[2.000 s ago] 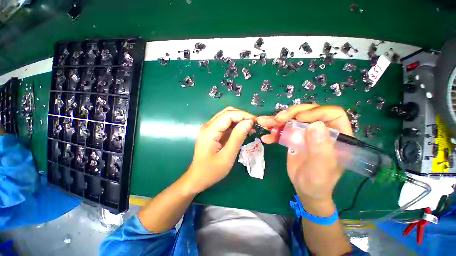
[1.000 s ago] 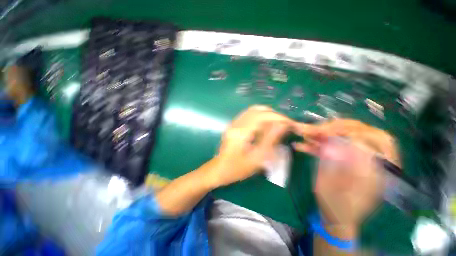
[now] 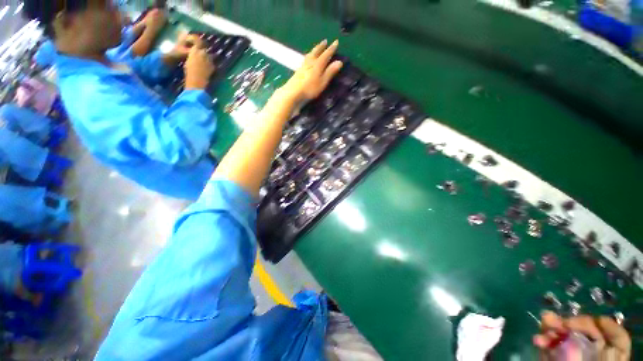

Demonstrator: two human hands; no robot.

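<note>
My left hand (image 3: 315, 72) is stretched out over the far left corner of the black compartment tray (image 3: 283, 240), fingers spread. I see nothing held in it. The tray lies tilted in view, and small black-and-metal parts fill many of its compartments. My right hand (image 3: 592, 335) is cut off by the bottom right edge. Its fingers are curled around the reddish front end of the dispensing syringe (image 3: 570, 350); the rest of the syringe is out of the picture. A crumpled white tissue (image 3: 479, 335) lies left of my right hand.
Small black-and-metal components (image 3: 534, 227) are scattered on the green surface (image 3: 366, 289) at right, some on the white strip (image 3: 458, 143). At upper left a person in a blue smock (image 3: 134, 116) works at another black tray (image 3: 229, 51). Blue stools (image 3: 53, 264) stand at lower left.
The view has swung left. My left hand has left the spot beside my right hand and moved to the tray's far side. My right hand now shows at the bottom right edge.
</note>
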